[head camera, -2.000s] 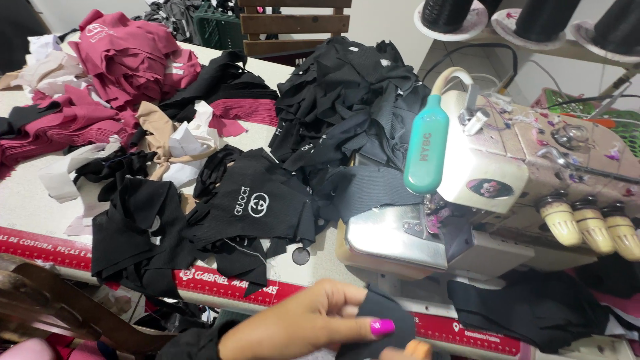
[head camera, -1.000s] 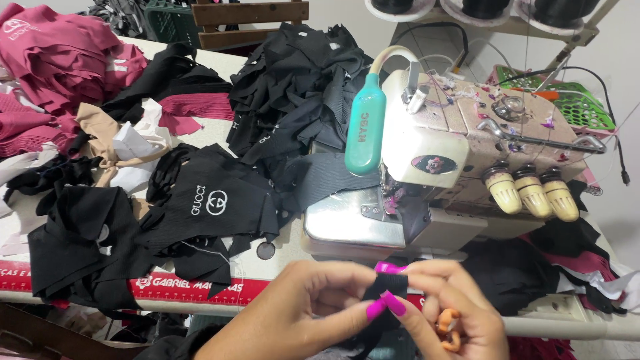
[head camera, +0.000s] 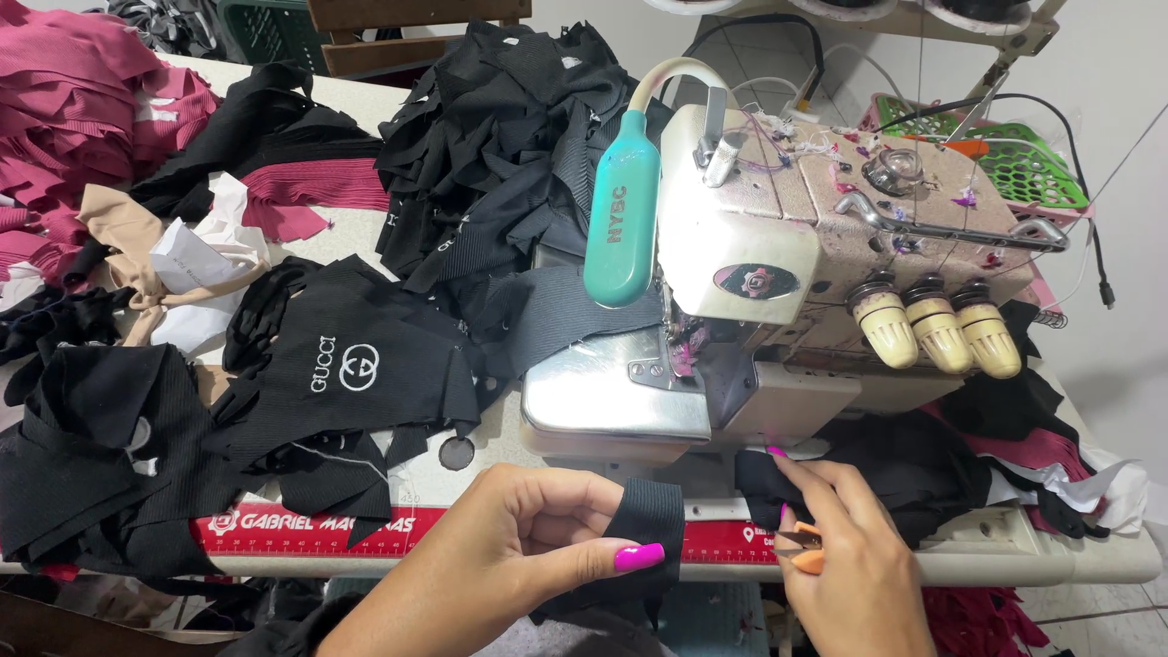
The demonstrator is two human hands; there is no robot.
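Observation:
My left hand [head camera: 538, 538] is closed on a black ribbed fabric strip [head camera: 650, 511], pinched between thumb and fingers, near the table's front edge. To its right, my right hand [head camera: 839, 538] has small orange-handled thread snips [head camera: 803, 552] in the palm and its fingertips on a piece of black fabric [head camera: 759, 479]. The overlock sewing machine [head camera: 739, 265] stands just beyond both hands, with a teal lamp [head camera: 622, 210] fixed on it. Another black ribbed piece [head camera: 584, 315] lies over the machine's metal bed at the presser area.
Embroidered black pieces [head camera: 365, 356] lie left of the machine, with a black heap [head camera: 502, 137] behind. Pink fabric [head camera: 73, 100] is piled at far left. A red ruler strip [head camera: 310, 531] lines the front edge. A green basket [head camera: 1031, 169] and dark fabric [head camera: 912, 465] are at the right.
The hands, together on a small black piece one second ago, are now apart. The right hand has moved right, to black fabric by the machine.

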